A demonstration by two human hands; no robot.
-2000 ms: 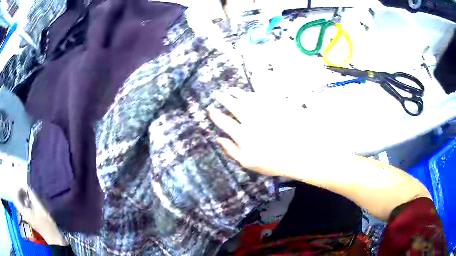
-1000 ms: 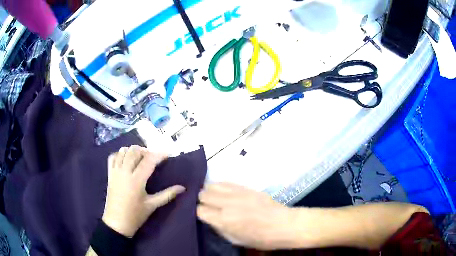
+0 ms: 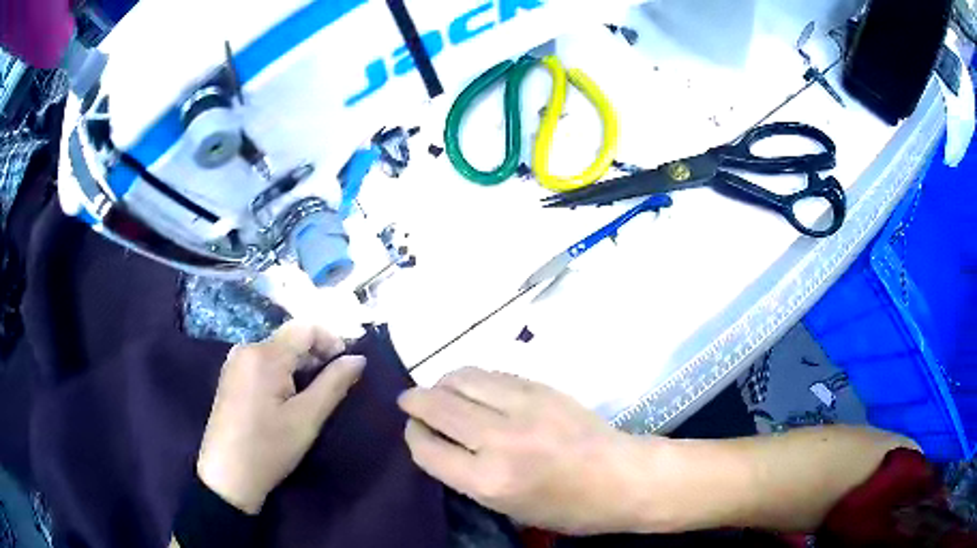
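The dark purple cloth [image 3: 354, 450] covers the lower left and hangs over the table's front edge. A bit of plaid fabric [image 3: 220, 310] shows beneath its upper edge. My left hand [image 3: 273, 412] pinches the cloth's top edge between thumb and fingers, just below the needle area. My right hand [image 3: 504, 444] holds the cloth's right edge with its fingertips. The white sewing machine head [image 3: 289, 75] stands behind, with a grey-blue cylindrical attachment [image 3: 321, 255] by the needle area. The needle itself cannot be made out.
Black shears [image 3: 696, 171], green-and-yellow-handled scissors [image 3: 584, 128] and blue-handled snips [image 3: 589, 244] lie on the white table. A ruler strip [image 3: 739, 337] runs along its front edge. A black object [image 3: 900, 54] stands at upper right. Blue material [image 3: 911, 310] is below right.
The plaid garment part that lay in front is turned away and dark cloth lies there. In the last second, my left hand closed its pinch and the cloth's corner shifted slightly left.
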